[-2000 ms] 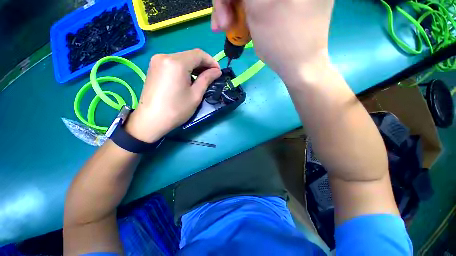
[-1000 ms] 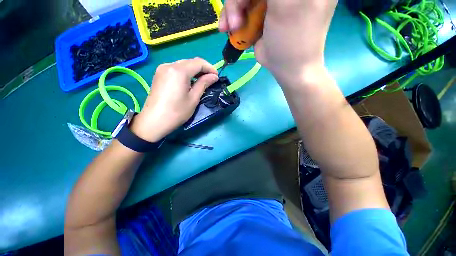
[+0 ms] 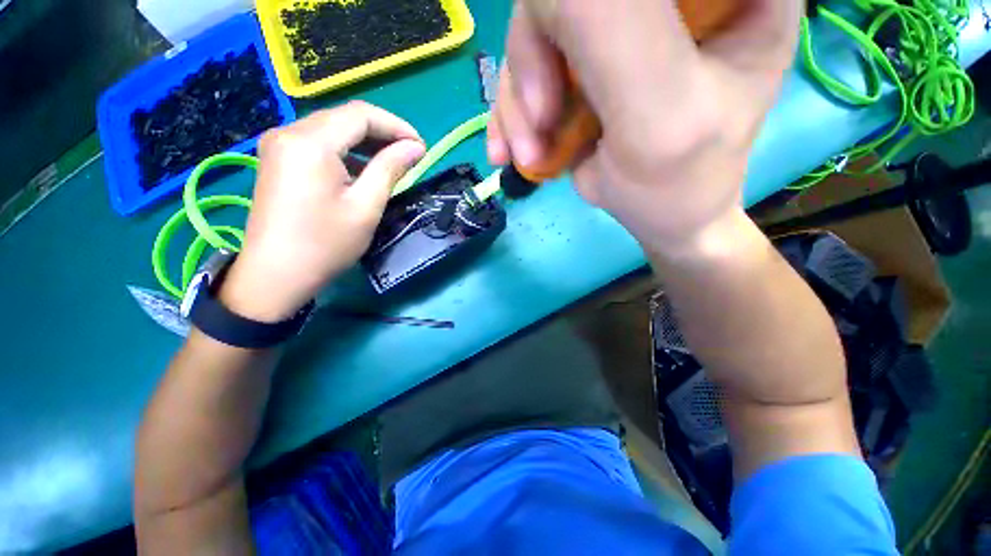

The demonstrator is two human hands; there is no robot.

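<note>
A black housing shell (image 3: pixel 435 234) lies open on the green mat, with thin wires inside and a green cable (image 3: pixel 446 141) entering at its right end. My right hand (image 3: pixel 652 119) is closed around an orange electric screwdriver (image 3: pixel 565 143), its black nose just right of the shell; its tip is hard to see. My left hand (image 3: pixel 326 201) is at the shell's left side, thumb and forefinger close together at its upper left edge. Whether they hold anything cannot be told. The hand hides part of the coiled green cable.
A blue tray (image 3: pixel 122 163) of black parts and a yellow tray (image 3: pixel 375 67) of tiny dark pieces stand behind. A thin dark rod (image 3: pixel 418 321) lies in front. Tangled green cables (image 3: pixel 940 81) lie far right. A carton (image 3: pixel 907 234) of black mesh parts stands below right.
The screwdriver has moved from the shell's upper edge to its right side, lower and closer to it. My left hand has shifted left, uncovering more of the shell.
</note>
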